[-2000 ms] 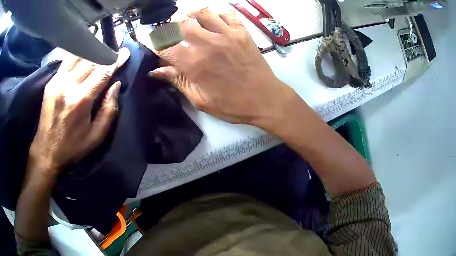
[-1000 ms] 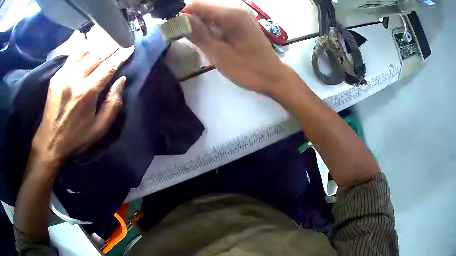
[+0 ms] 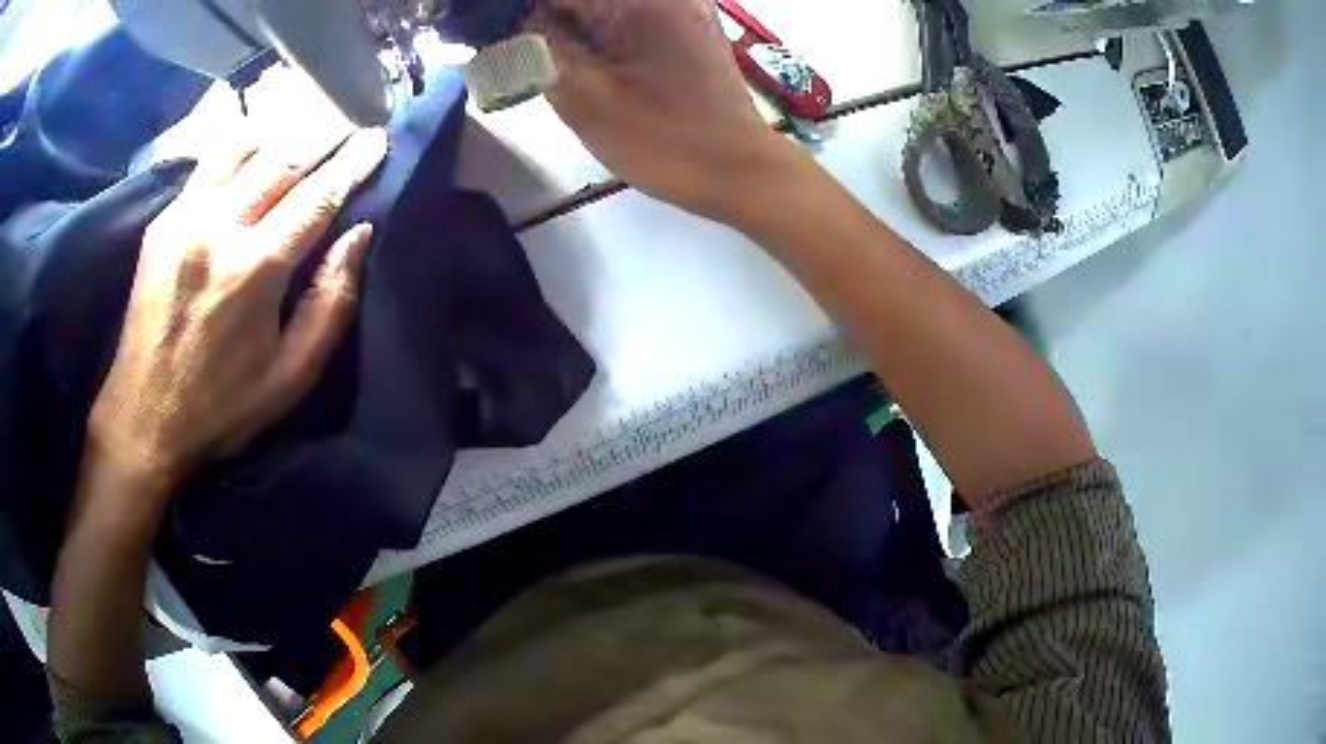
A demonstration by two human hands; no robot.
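Observation:
Dark navy cloth (image 3: 480, 320) lies under the needle area of the sewing machine head (image 3: 313, 51) at the top left and hangs over the table's front edge. My left hand (image 3: 233, 291) lies flat on the cloth with fingers extended, fingertips close to the presser foot. My right hand (image 3: 640, 87) is at the machine, just right of the beige ridged block (image 3: 511, 73). Its fingers are bent and partly hidden at the top edge of the picture, so I cannot tell whether they hold anything.
Shears with wrapped handles (image 3: 953, 160) and a red-handled small tool (image 3: 778, 66) lie on the white table (image 3: 698, 305) to the right. A ruler scale runs along its front edge. An orange item (image 3: 342, 676) is below the table at the lower left. Dark cloth covers the lap.
My right hand has lifted off the cloth beside the needle and moved up and right, behind the ridged block. My left hand stays on the cloth, shifted only slightly.

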